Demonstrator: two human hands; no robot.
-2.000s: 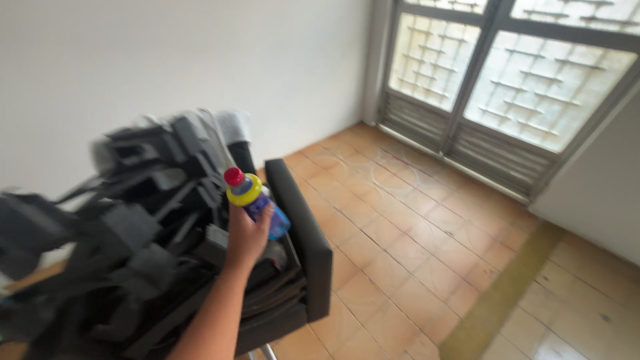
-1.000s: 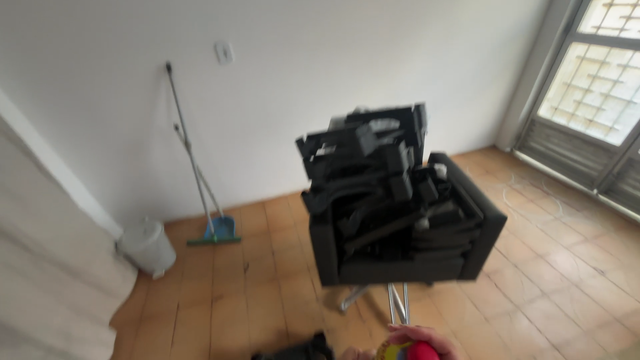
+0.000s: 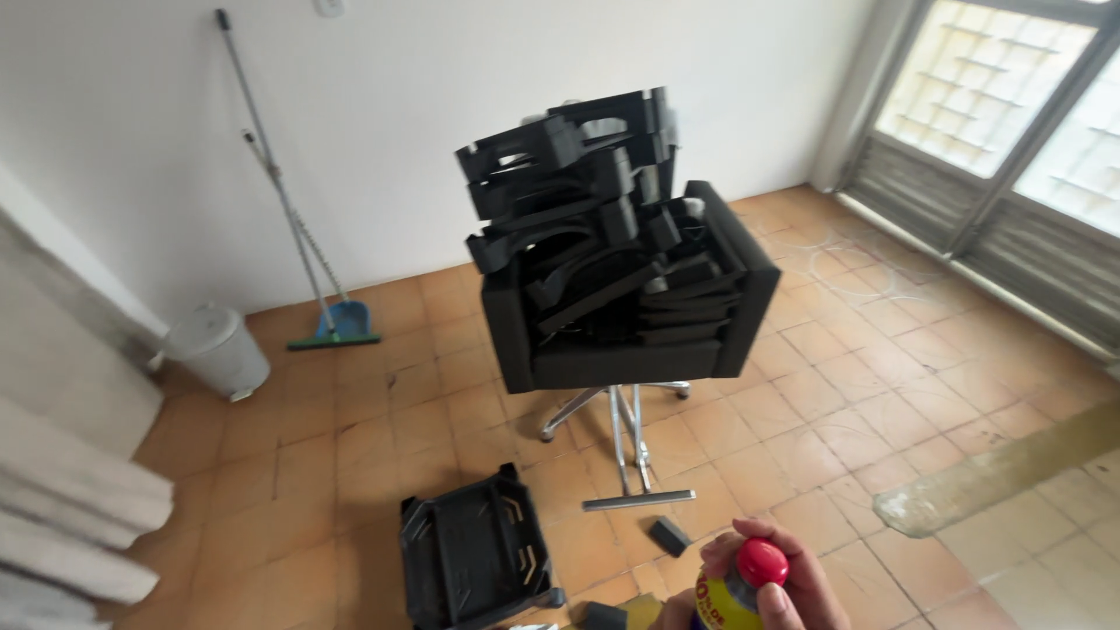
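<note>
Low in the head view, my right hand (image 3: 801, 569) has its fingers on the red cap of a yellow and blue bottle (image 3: 724, 604). My left hand (image 3: 674, 611), mostly cut off by the lower edge, is around the bottle's side. Ahead of both hands stands a black salon-type chair (image 3: 626, 363) on a chromed base with a footrest (image 3: 639, 500). Black plastic parts (image 3: 560, 236) are heaped on its seat between the armrests. A black plastic frame (image 3: 468, 551) lies on the floor left of the hands, and a small dark block (image 3: 669, 535) lies just beyond them.
A grey pedal bin (image 3: 219, 350) stands at the left wall, beside a squeegee (image 3: 334, 343) and a blue dustpan (image 3: 352, 319) with long handles. A pale curtain (image 3: 66, 507) hangs at the left. A metal and glass door (image 3: 980, 114) is at the right, with a worn strip (image 3: 989, 486) across the tiles.
The bottle was held in one hand over the chair's armrest two seconds ago; now both hands are at it, low in front of the chair. The view has swung left and back.
</note>
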